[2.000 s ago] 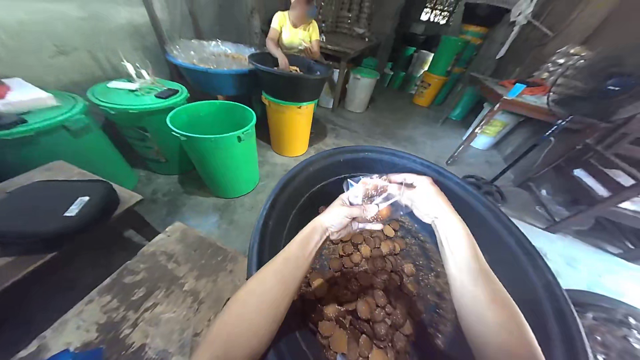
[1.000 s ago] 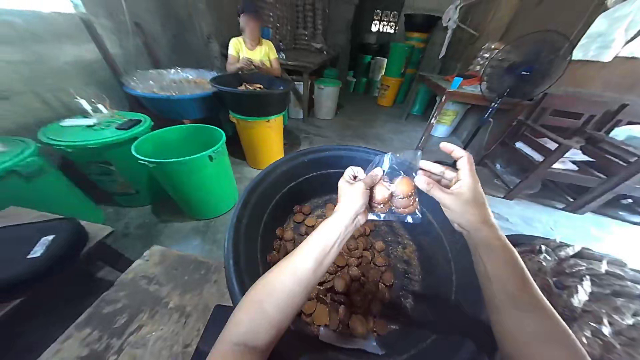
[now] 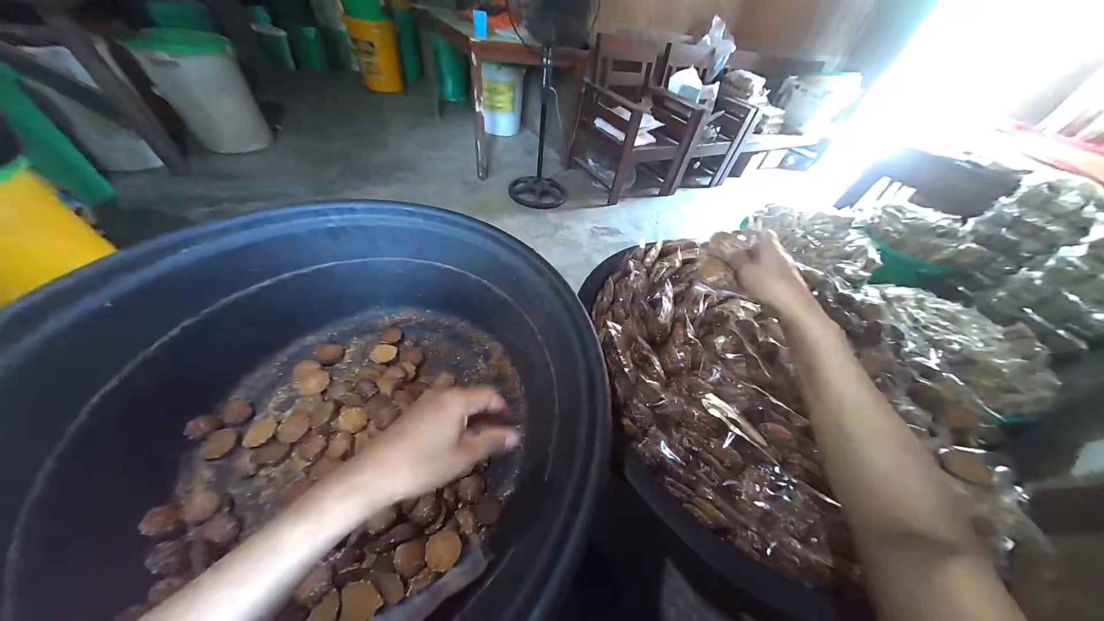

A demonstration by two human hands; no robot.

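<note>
Round brown cookies (image 3: 354, 418) lie loose on the floor of a large black plastic tub (image 3: 595, 414). My left hand (image 3: 453, 435) hangs over them near the tub's right side, fingers curled and apart, with nothing seen in it. Beside this tub stands a second dark tub heaped with filled clear plastic bags (image 3: 716, 371) of brown cookies. My right hand (image 3: 759, 263) is at the far side of that heap, on a clear bag of cookies; blur hides whether the fingers grip it. A clear plastic piece (image 3: 444, 586) lies at the near edge of the loose cookies.
More packed clear bags (image 3: 957, 336) are piled at the right. Beyond the tubs stand a pedestal fan (image 3: 539, 185), wooden chairs (image 3: 630, 147), a table (image 3: 479, 60) and a lidded pale bin (image 3: 203, 95). A yellow bucket (image 3: 43, 228) is at the left edge.
The view has swung right. My hands held a clear bag of cookies over the tub; now they are apart, the right over the heap of bags and the left low over the loose cookies.
</note>
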